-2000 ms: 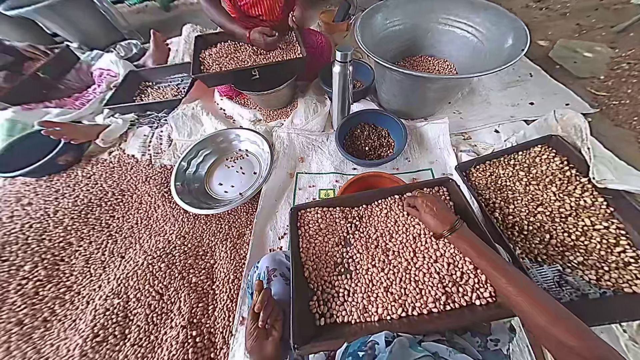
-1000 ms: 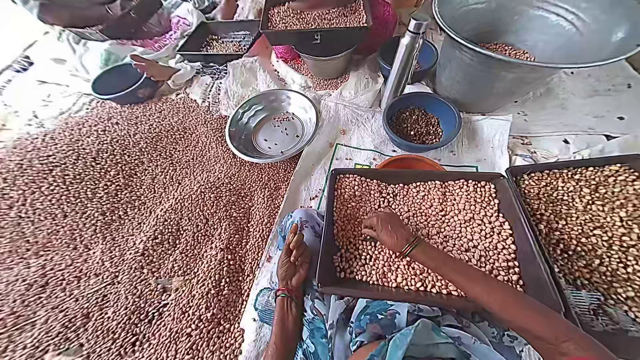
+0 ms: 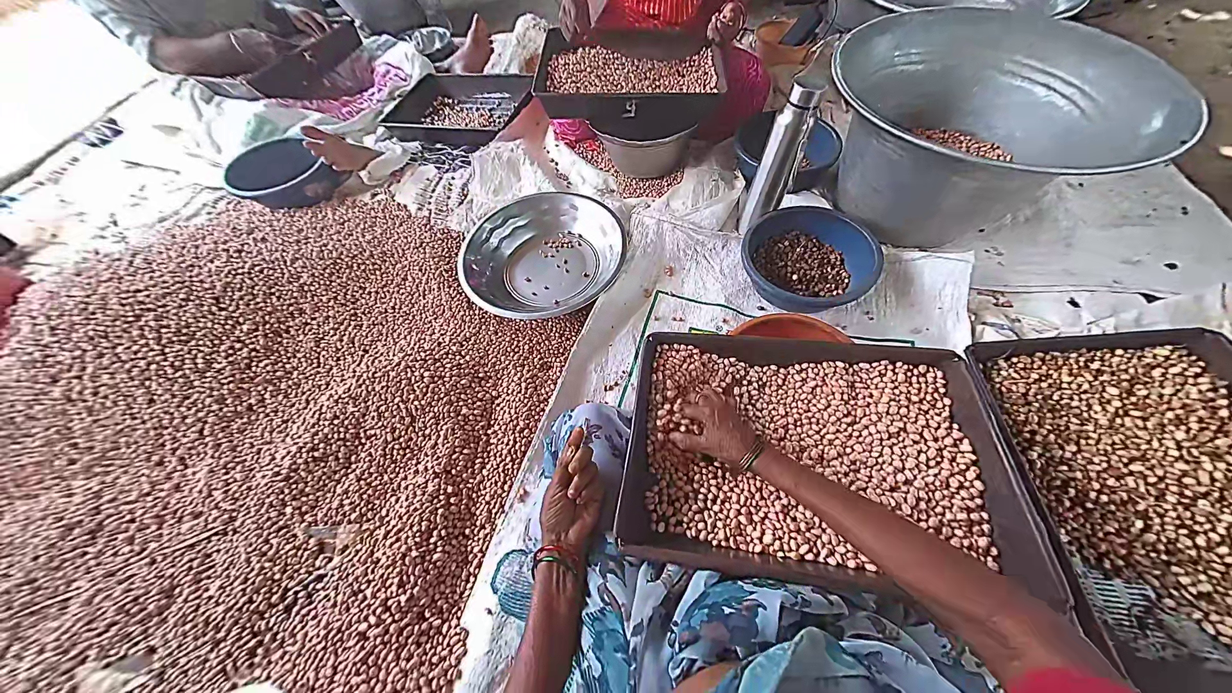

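A dark rectangular tray [image 3: 1035,539] full of pinkish nuts, which look like shelled peanuts [image 3: 866,423], rests over my lap. My right hand [image 3: 717,425] is among the nuts at the tray's left side, fingers bent down on them; whether it grips any is hidden. Left of the tray my left hand [image 3: 573,496] is raised over my knee, fingers partly curled, and I cannot tell if something is in it. A second dark tray [image 3: 987,351] of yellower nuts stands at the right. An orange bowl [image 3: 789,327] shows behind the near tray.
A large nut heap [image 3: 269,433] spreads at left. Ahead are a steel basin [image 3: 544,255], a blue bowl [image 3: 813,221] of dark pieces, a steel bottle [image 3: 784,154] and a big metal tub [image 3: 943,183]. Across, a person's hand [image 3: 727,21] is by a raised tray [image 3: 630,104].
My right hand has moved from the upper right part of the nuts to the tray's left side. The co-worker's tray across is now held up. The view has shifted.
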